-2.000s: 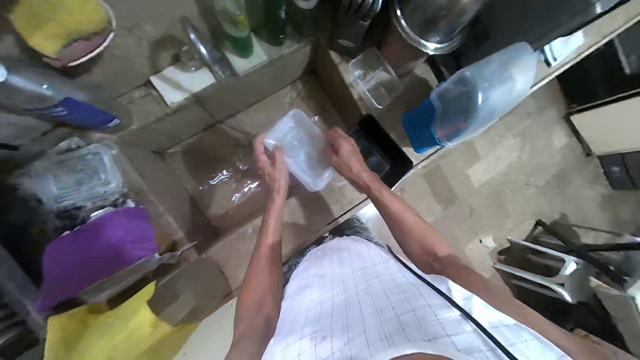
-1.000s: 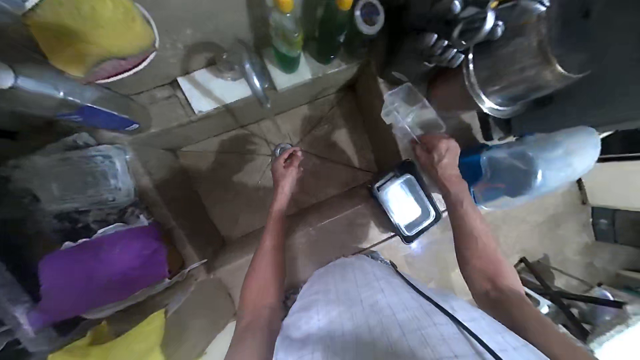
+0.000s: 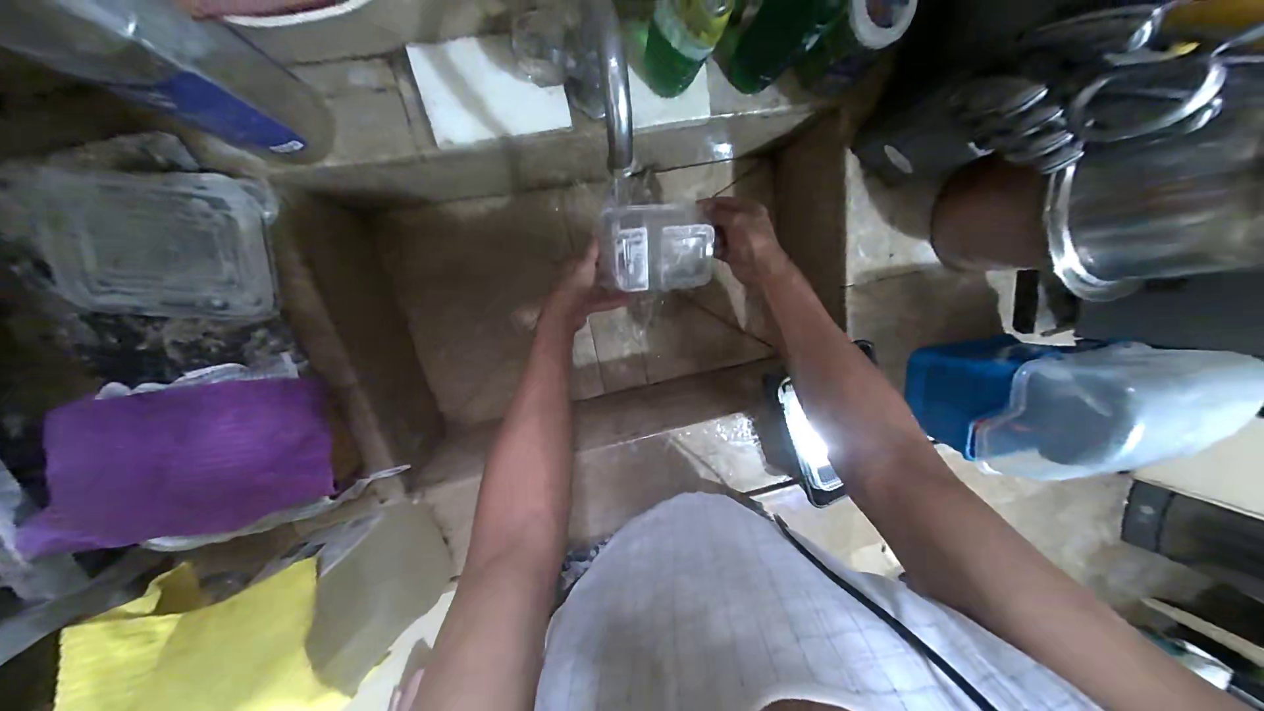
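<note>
Over the tiled sink basin (image 3: 474, 296), a small clear plastic container (image 3: 660, 249) is held between both hands, right below the mouth of the metal faucet (image 3: 617, 89). Water seems to run onto it. My left hand (image 3: 583, 288) grips the container's left side, and my right hand (image 3: 743, 237) grips its right side. A black-rimmed container (image 3: 810, 444) with a bright reflection stands on the front ledge, partly hidden behind my right forearm.
Green bottles (image 3: 676, 44) stand behind the sink. At right are a steel pot (image 3: 1136, 207) and a blue-and-clear plastic container (image 3: 1086, 410). A clear plastic box (image 3: 158, 242), purple cloth (image 3: 188, 459) and yellow cloth (image 3: 207, 642) lie at left. A large bottle (image 3: 188, 79) lies at back left.
My right hand has brought the small clear container from the right ledge to under the faucet. My left hand, at the faucet area a second ago, now holds it too.
</note>
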